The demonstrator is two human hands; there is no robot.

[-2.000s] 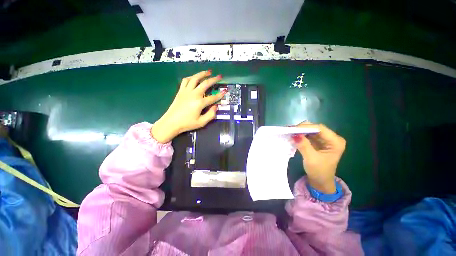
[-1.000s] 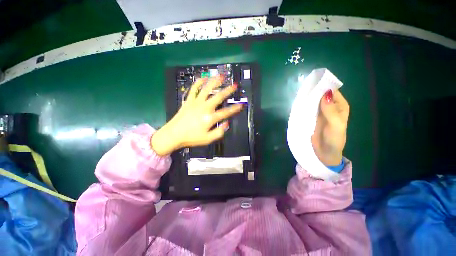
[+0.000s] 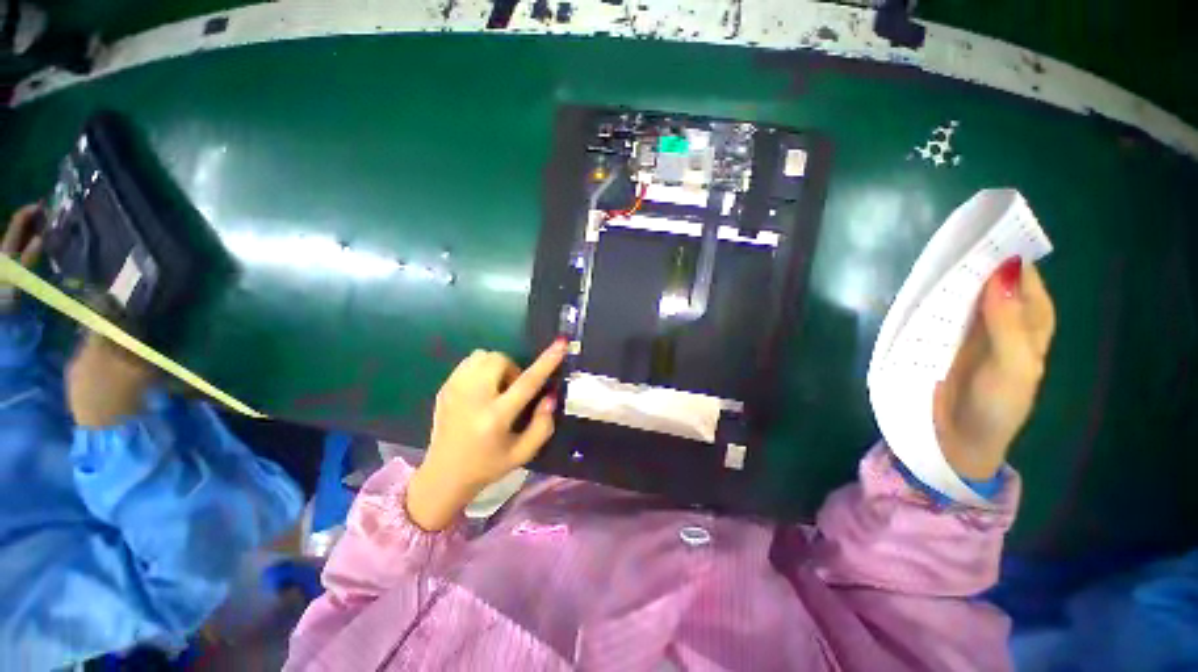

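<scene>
The open tablet lies on a black foam mat in front of me. Its mainboard, with a green patch, is at the far end, and a pale label strip crosses the near end. My left hand touches the tablet's left edge with the index fingertip; no held piece shows. My right hand is right of the tablet, off it, and holds a curled white release liner sheet with small printed marks.
A coworker's blue sleeve and hands are at the left, with another dark tablet held tilted. A yellow strap crosses there. Small white bits lie on the green bench. The worn white rail runs along the back.
The view has turned and shifted. My left hand has moved from over the mainboard down to the tablet's left edge. The liner has curled back along my right hand. The coworker's tablet has come into view.
</scene>
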